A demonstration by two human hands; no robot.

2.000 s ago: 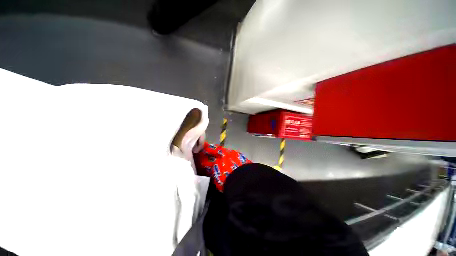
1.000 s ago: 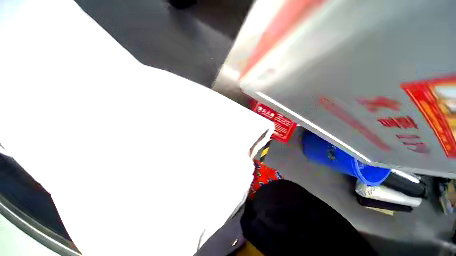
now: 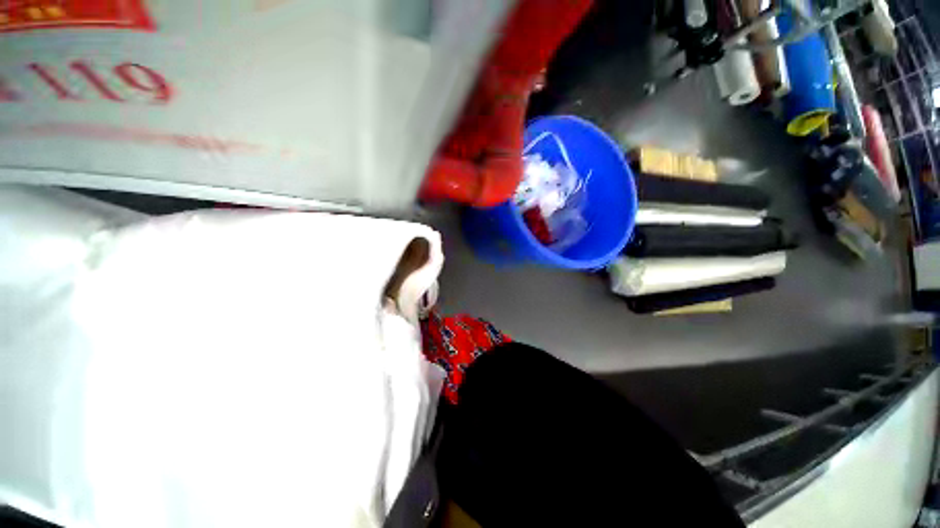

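A white folded sheet stack (image 3: 247,361), wide and overexposed, fills the lower left. Its rolled edge faces right, with a brown layer showing inside the fold. My right arm comes from the bottom in a black sleeve, with a red patterned cuff at the wrist. My right hand (image 3: 428,300) is at the rolled edge and mostly hidden by the fold. Only a small part of it shows, gripping the stack. My left hand is not in view.
A grey cabinet (image 3: 237,103) with red markings stands close at the upper left. Beside it are a red object (image 3: 495,124) and a blue bin (image 3: 618,196) holding white scraps. Black and white rolls (image 3: 711,240) lie on the floor. More rolls and a rack are at the upper right.
The view has turned. The cabinet has shifted to the upper left, and the blue bin and floor rolls show more fully. My right hand stays at the stack's edge.
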